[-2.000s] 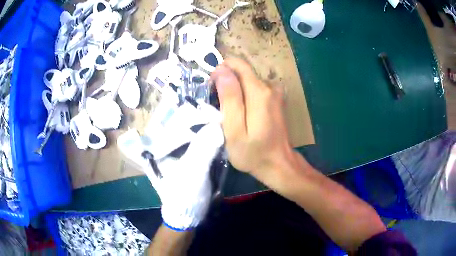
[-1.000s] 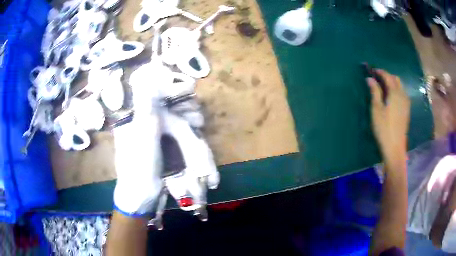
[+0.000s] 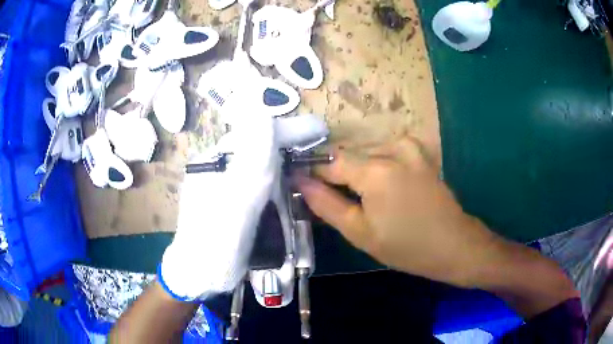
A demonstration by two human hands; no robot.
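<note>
A white motorcycle body (image 3: 272, 285) with a red tail block, paired silver-grey tubes and an open dark middle lies toward me, its tail past the bench edge. My left hand (image 3: 232, 201), in a white knit glove, is closed over its left side and front. A short dark bar sticks out crosswise on each side of the body. My right hand (image 3: 396, 201), bare and partly blurred, is at the body's right side, fingers bent against it by the right bar (image 3: 314, 159). Whether the right hand holds a tool is hidden.
White front-end pieces (image 3: 168, 40) with dark oval inserts are heaped on the stained tan board (image 3: 376, 87). A blue crate (image 3: 37, 201) stands left. A squeeze bottle (image 3: 464, 25) lies on the green surface (image 3: 517, 148). Small silver parts (image 3: 124, 295) are below the bench edge.
My right hand went right to the dark pen-sized tool, then came back to the body. The tool no longer shows on the green surface. My left hand keeps the body, now tail toward me.
</note>
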